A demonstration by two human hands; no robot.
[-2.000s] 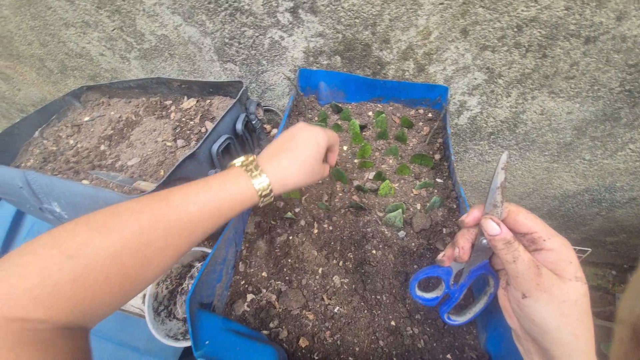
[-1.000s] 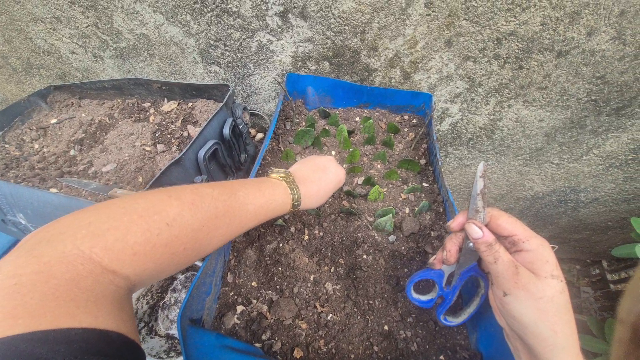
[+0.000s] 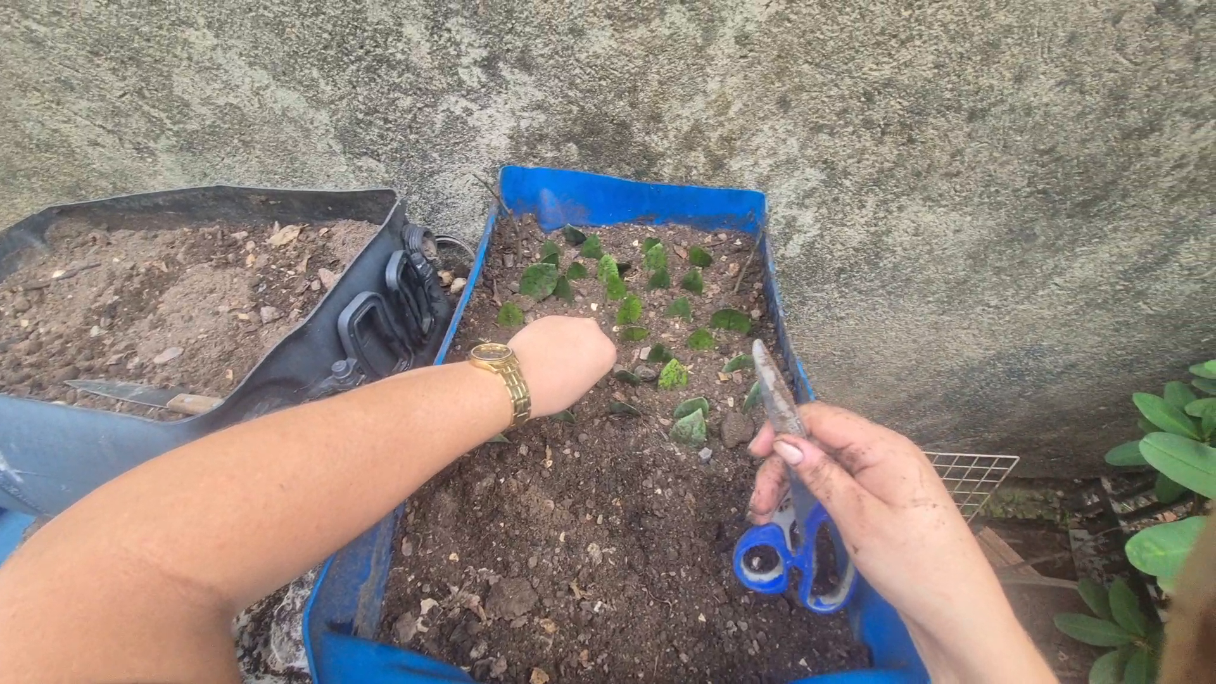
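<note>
My left hand (image 3: 568, 365), with a gold wristwatch (image 3: 503, 372) at its wrist, is low over the soil (image 3: 560, 560) of a blue plastic planter (image 3: 632, 201). Its fingers are hidden behind the back of the hand, so what they hold cannot be seen. Around it, several green leaf pieces (image 3: 674, 374) stand upright or lean in the soil. My right hand (image 3: 855, 475) holds blue-handled scissors (image 3: 803, 560) by their dirty, closed blades, tips up and handles down, above the planter's right side.
A dark plastic container of soil (image 3: 218, 199) stands at left, with a knife (image 3: 142, 394) lying on its soil. A rough concrete wall (image 3: 902, 171) rises behind. At right are a white wire grid (image 3: 969, 475) and a leafy plant (image 3: 1178, 461).
My left hand has come down from above the leaf pieces to the soil at their left side. My right hand still holds the scissors. The view has shifted somewhat.
</note>
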